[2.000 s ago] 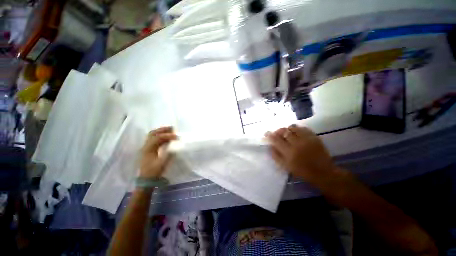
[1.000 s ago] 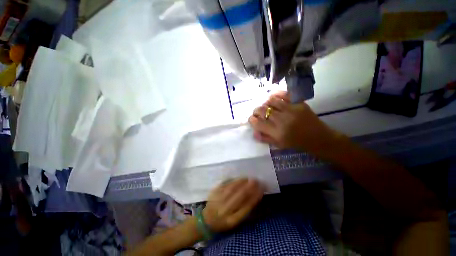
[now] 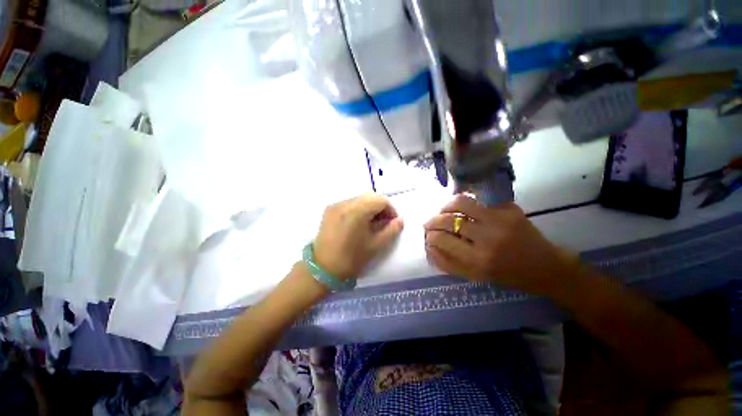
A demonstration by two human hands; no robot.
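The white sewing machine head with a blue stripe stands over the brightly lit bed. The needle area is washed out by glare. My left hand, with a green bangle on the wrist, lies left of and in front of it, fingers curled. My right hand, with a gold ring, lies in front of the grey attachment, fingers bent down. I cannot tell whether either hand grips fabric in the glare. White cut pieces overlap at the left table edge.
A smartphone lies on the bed at right, with red-handled snips beyond it. A grey ruler strip runs along the front edge. White fabric lies behind the head. An orange-brown box is at upper left.
The white piece that lay over the front edge no longer shows there. My left hand has moved up and left from the front edge towards the needle area. My right hand stays near the grey attachment.
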